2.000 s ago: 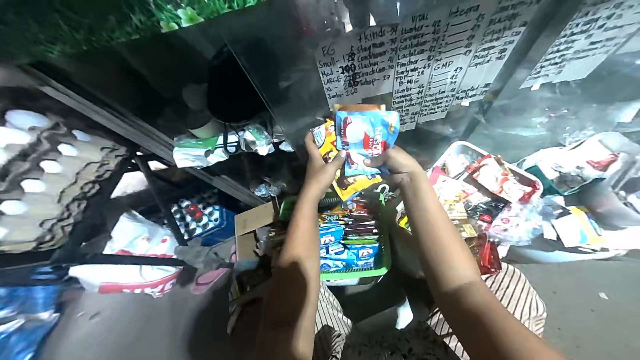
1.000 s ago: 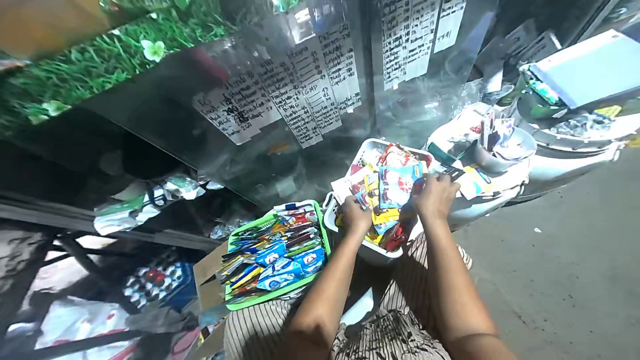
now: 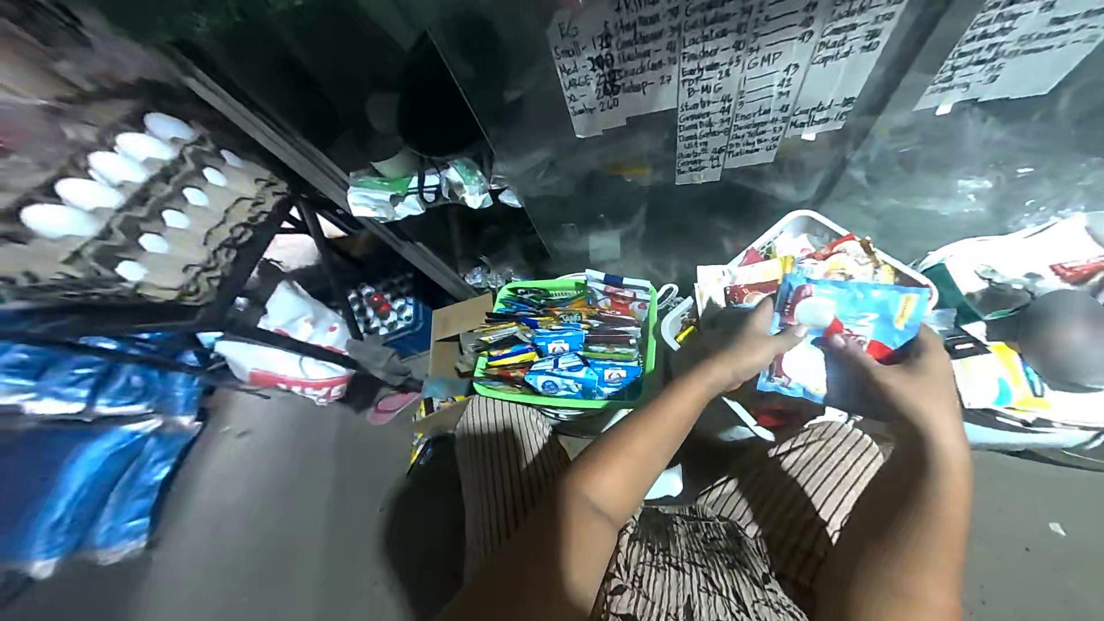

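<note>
Blue sachets (image 3: 862,310) with red and white print are held between my left hand (image 3: 750,349) and my right hand (image 3: 906,371), above a white plastic basket (image 3: 806,220) of mixed packets. My left thumb and fingers pinch their left edge; my right hand grips the lower right side. The lower part of the basket is hidden behind the sachets and my hands. To the left, a green plastic basket (image 3: 651,345) holds rows of upright sachets, with blue packs (image 3: 561,375) near its front edge. My knees are just below both baskets.
Egg trays (image 3: 207,233) stand on a black rack at upper left. A cardboard box (image 3: 457,319) touches the green basket's left side. A white plastic bag (image 3: 302,345) and a pink slipper (image 3: 392,405) lie farther left. Handwritten paper lists (image 3: 733,86) hang on the glass. More packets (image 3: 1000,375) are at right.
The view has swung right and back left. Two seconds ago my hands held blue and yellow packets above the green basket; now they hold blue sachets over the white basket.
</note>
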